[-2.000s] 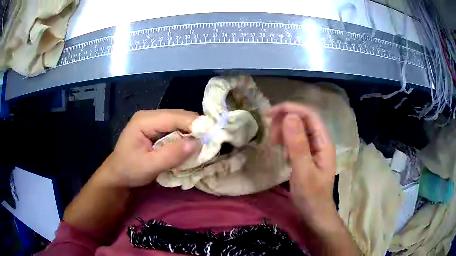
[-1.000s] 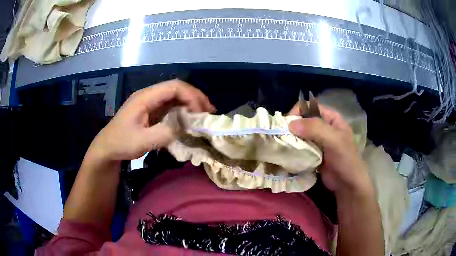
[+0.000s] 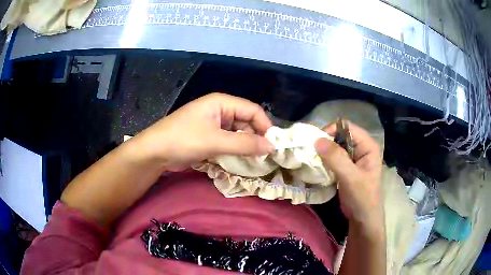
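Note:
A cream garment piece (image 3: 253,165) with a gathered, ruffled opening is held over the lap. My left hand (image 3: 215,131) pinches its upper edge between thumb and fingers. My right hand (image 3: 352,166) pinches the same edge a short way to the right. A short pale strip of elastic (image 3: 288,145) shows on the edge between the two hands. Dark thread snips (image 3: 343,135) stick up from my right hand, blades upward. The lower ruffled edge (image 3: 264,189) hangs below both hands. The fingers hide part of the cloth.
The grey table edge with a printed ruler (image 3: 247,20) runs across the top. A cream cloth heap (image 3: 51,15) lies at upper left. Cut elastic strips (image 3: 476,91) hang at right. Cream cloth and a teal cylinder (image 3: 452,223) are at lower right.
My hands have come closer together, and the stretched opening is now bunched between them. My left hand has moved right along the edge. The view has tilted and shifted, with the table higher at left.

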